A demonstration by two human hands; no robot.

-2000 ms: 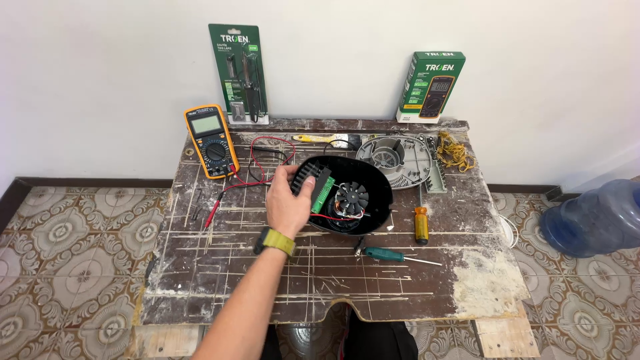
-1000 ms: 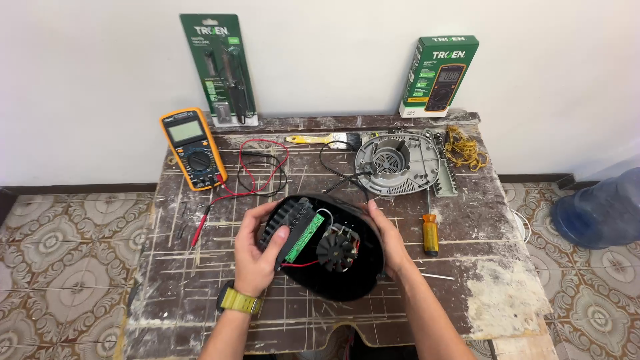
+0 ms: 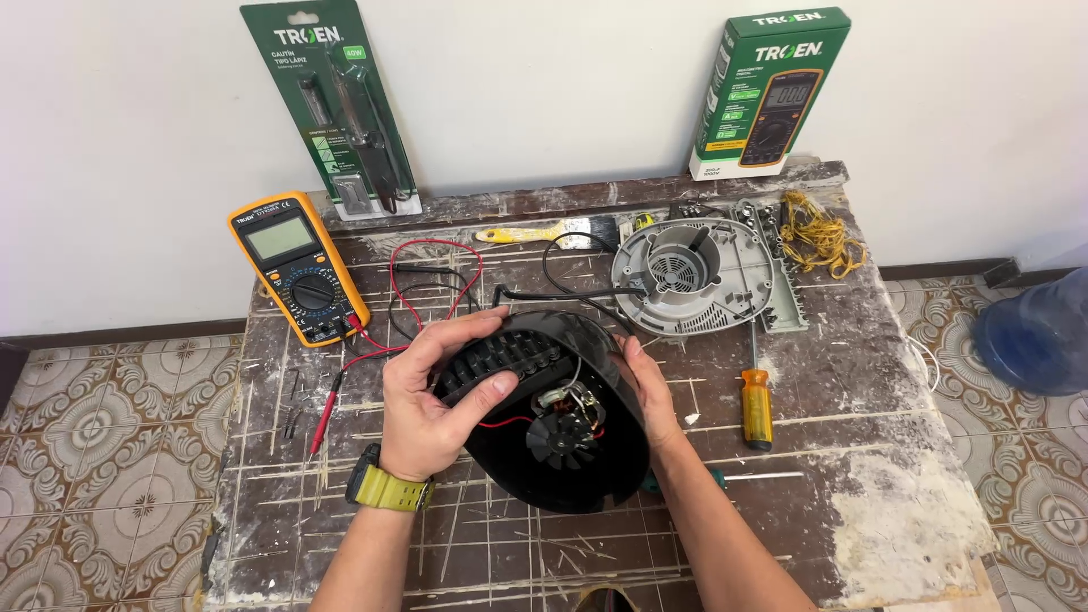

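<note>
Both hands hold a black plastic appliance housing (image 3: 552, 476), tilted with its open side toward me. My left hand (image 3: 450, 391) grips its left rim, the thumb over a black ribbed part (image 3: 501, 361). My right hand (image 3: 650, 391) presses against the right outer wall. Inside the housing sit a black fan (image 3: 563, 438) and a small motor with wires (image 3: 565, 399); a red wire runs left from it. A black cord (image 3: 561, 296) passes behind the housing to a grey vented plastic base (image 3: 731, 297). The green board seen earlier is hidden now.
Left stands an orange multimeter (image 3: 297, 268) with a red probe (image 3: 323, 421). Behind are a paintbrush (image 3: 544, 232), a packaged soldering iron (image 3: 340, 110) and a multimeter box (image 3: 769, 93). Right lie a yellow-handled screwdriver (image 3: 755, 408), yellow cord (image 3: 820, 238) and a screwdriver shaft (image 3: 765, 475) partly behind my forearm.
My right hand, out of view two seconds ago, has come onto the housing's right side. The housing has been tilted, and the green board inside has gone out of sight.
</note>
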